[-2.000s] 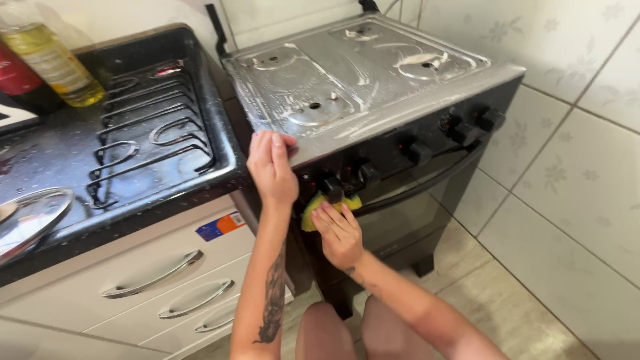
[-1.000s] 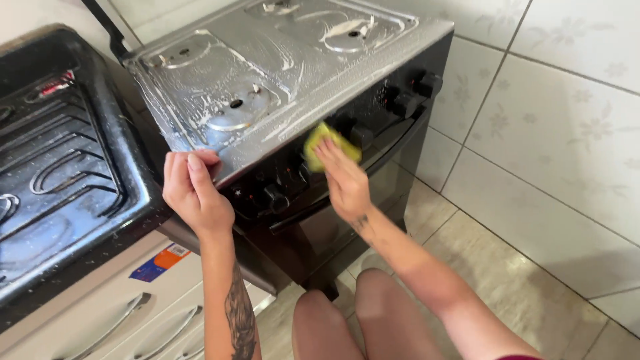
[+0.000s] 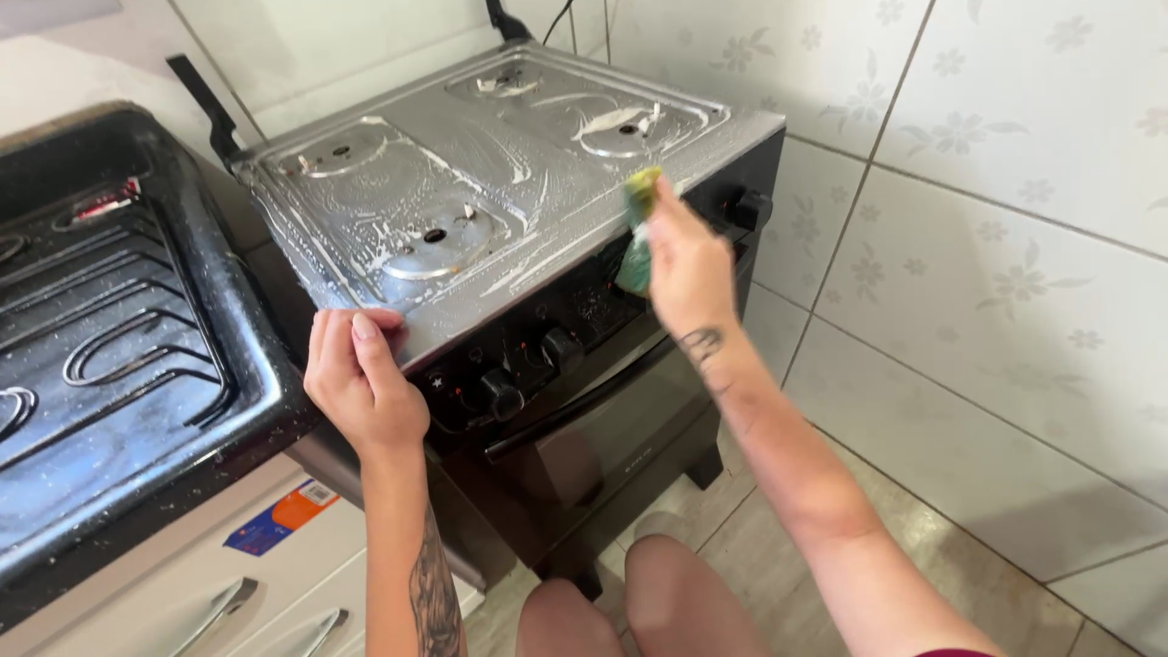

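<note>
My right hand [image 3: 689, 265] holds a yellow and green scouring sponge [image 3: 636, 228], somewhat blurred, at the front control panel of a gas stove, near the edge of its top. The steel stovetop [image 3: 538, 192] is streaked with white suds, and its burner openings are bare. My left hand [image 3: 365, 374] rests with curled fingers on the stovetop's front left corner; its fingertips are partly hidden and no object shows in it. Black knobs [image 3: 502, 394] line the panel above the oven door handle [image 3: 579, 397].
On the left, a black speckled sink [image 3: 265, 415] holds black wire pan supports [image 3: 151, 351]. Beneath it is a white cabinet with metal drawer handles [image 3: 219, 611]. A tiled wall [image 3: 985, 228] rises close to the stove's right side. My knees are below the oven.
The right hand with the sponge has moved right along the control panel, from the left knobs toward the far end. My left hand remains at the stovetop's front left corner.
</note>
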